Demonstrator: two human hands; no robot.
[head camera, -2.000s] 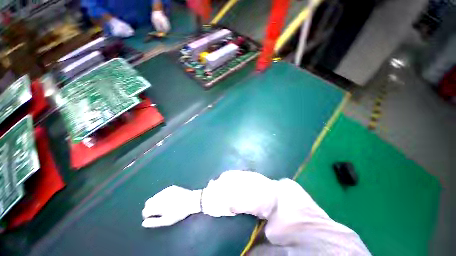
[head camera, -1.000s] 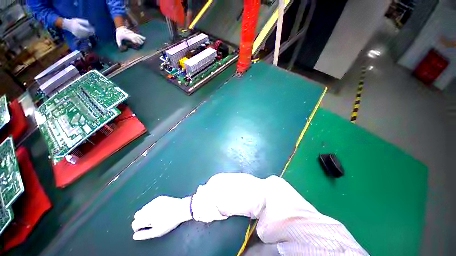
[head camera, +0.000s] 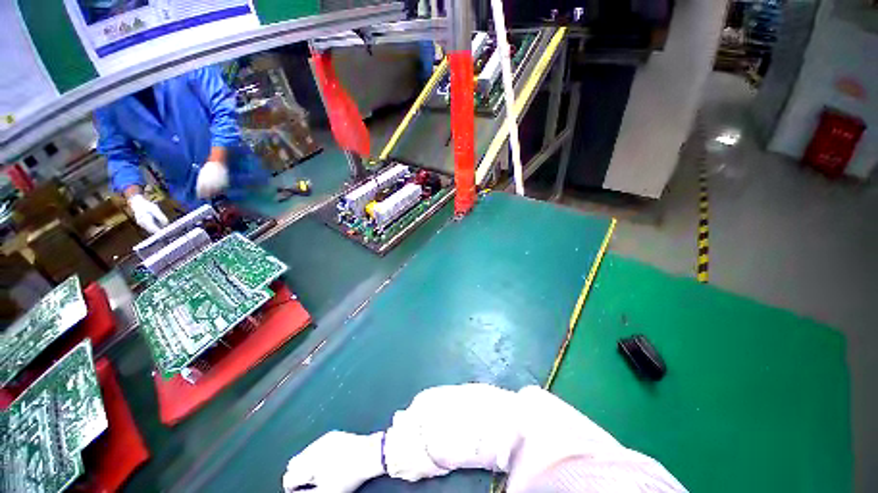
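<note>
My right hand (head camera: 334, 462), in a white glove, rests low on the dark green bench mat (head camera: 433, 318) with its fingers curled. The bottom edge cuts off part of it, and whether it holds anything is hidden. A thin dark band circles the wrist above a pale sleeve. My left hand is not in view. A green circuit board (head camera: 207, 300) lies solder side up, tilted above a red pad (head camera: 236, 361). Two more such boards show at the left edge, one at the lower left (head camera: 53, 433). My hand touches no board.
A person in blue (head camera: 173, 130) with white gloves stands across the bench, hands near a component-side board (head camera: 178, 246). Another such board (head camera: 390, 207) lies by the red-wrapped post (head camera: 463, 135). A small black object (head camera: 642, 356) sits on the bright green side table (head camera: 741, 385).
The view has tilted up, so the bench sits lower and my hand is more cut off. The other person's hands have moved, one now beside the component-side board.
</note>
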